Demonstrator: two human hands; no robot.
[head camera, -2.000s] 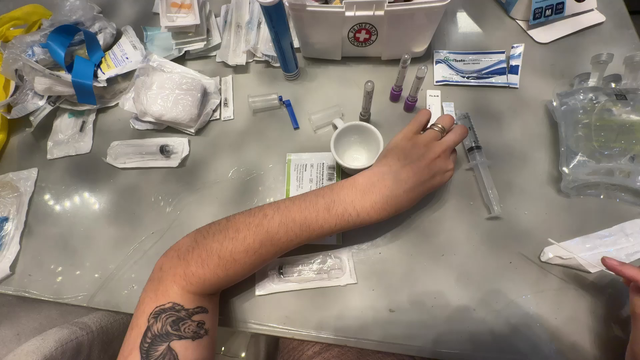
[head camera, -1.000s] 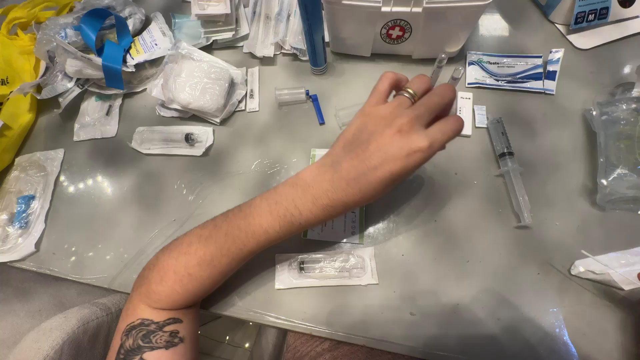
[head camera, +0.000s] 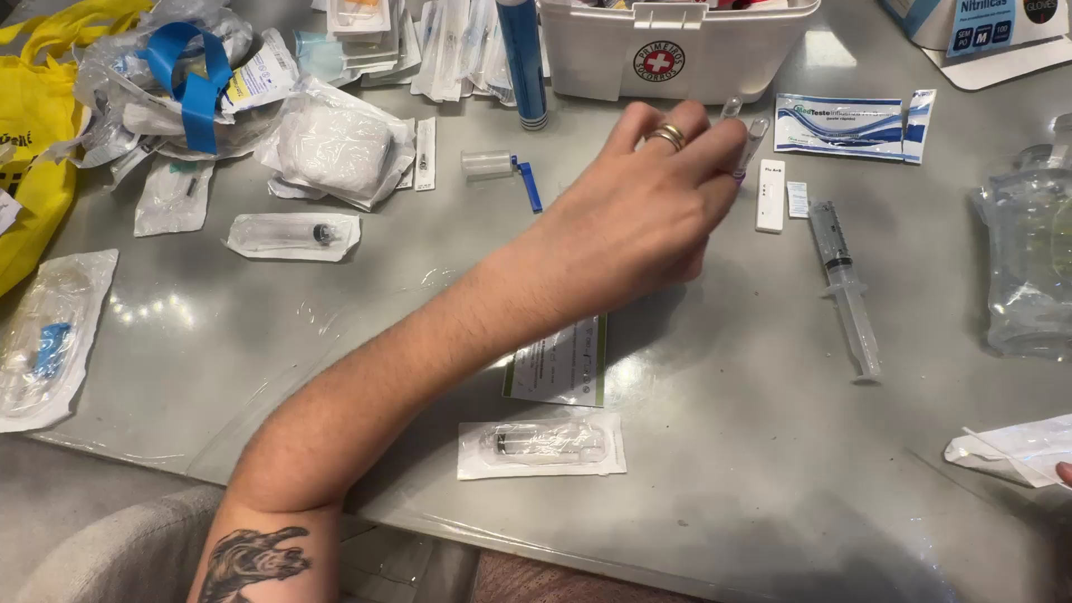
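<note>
My left hand (head camera: 670, 180), wearing rings, reaches over the middle of the table, back of the hand up, beside two small tubes (head camera: 752, 142); its fingertips are hidden, so what it holds does not show. Just right of it lie a white test cassette (head camera: 770, 197), a small white packet (head camera: 798, 201) and a large syringe (head camera: 844, 276). A green-edged printed card (head camera: 557, 364) sits partly under the forearm, with a wrapped syringe (head camera: 544, 445) below. Only a fingertip of my right hand (head camera: 1064, 471) shows, at a white wrapper (head camera: 1026, 448) with a thin stick on it.
A white first-aid box (head camera: 586, 59) stands at the back beside a blue tube (head camera: 523, 67). Wrapped supplies, a gauze pack (head camera: 335, 146), a blue strap (head camera: 197, 79) and a yellow bag (head camera: 33, 159) lie left. A clear plastic bag (head camera: 1030, 251) and a glove box (head camera: 988, 29) are right.
My left hand has moved left and away from me, from the test cassette to the small tubes. The white cup seen beside the hand earlier is now out of sight.
</note>
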